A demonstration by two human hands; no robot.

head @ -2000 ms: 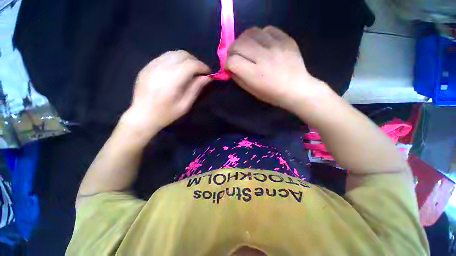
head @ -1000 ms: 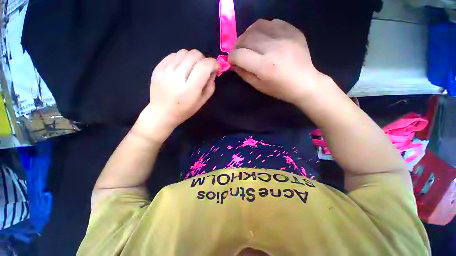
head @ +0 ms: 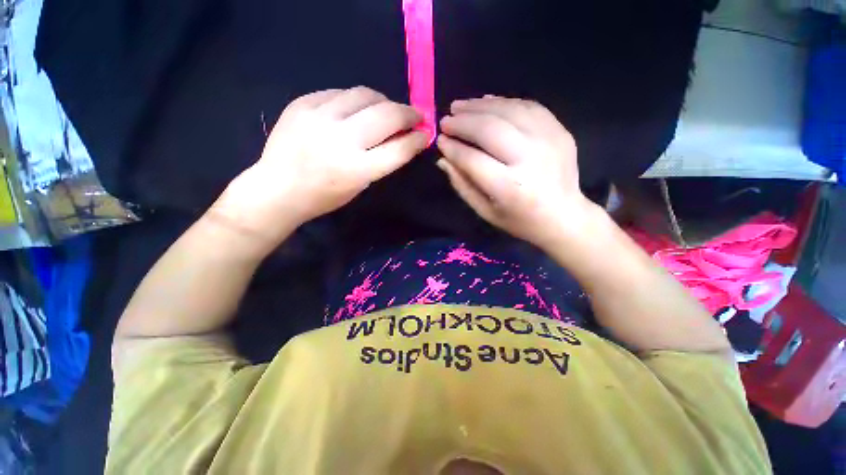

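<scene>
A bright pink strip runs down from the top edge over the large black garment piece. Its lower end lies between my hands. My left hand pinches the strip's lower end between thumb and fingers. My right hand is just to the right of that end, fingers bent and close together; its fingertips are beside the strip's edge, and whether they grip the strip or cloth is hard to tell. The sewing machine is not in view.
A pile of pink strips lies at the lower right, above a red container. The pale table shows at right, with a blue bin at the edge. Black-marked white sheeting is at left.
The strip's lower end, folded and bunched between both hands before, now lies flatter and straighter. My right hand has moved down and slightly off the strip; my left fingers have moved right onto its end.
</scene>
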